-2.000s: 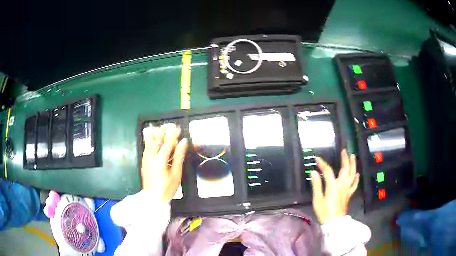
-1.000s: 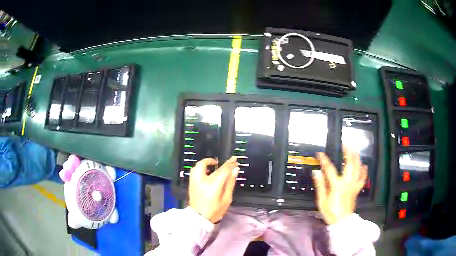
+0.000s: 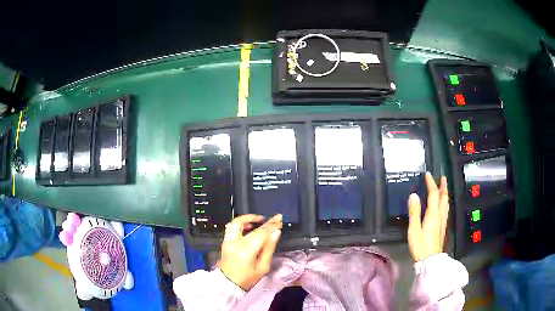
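A black four-pocket tray (image 3: 307, 238) lies before me with four phones face up. The leftmost phone (image 3: 210, 182) shows a green text list. The second phone (image 3: 272, 176), third phone (image 3: 339, 173) and fourth phone (image 3: 404, 176) show white text lines. My left hand (image 3: 249, 246) is at the lower edge of the second phone with fingers bent; whether it pinches something is unclear. My right hand (image 3: 429, 218) is over the lower right of the fourth phone, fingers apart and empty.
At right, a tray (image 3: 447, 182) holds phones with green and red squares. Beyond, stacked trays (image 3: 335, 97) carry a white ring (image 3: 336, 56) and pale strip (image 3: 359, 58). Another phone tray (image 3: 129, 140) is at left. A cat-shaped fan (image 3: 102, 258) and blue-clothed sleeves are at the edges.
The second, third and fourth screens have changed from lists to white text lines. My left hand has drawn its fingers together. My right hand has moved right, off the third phone.
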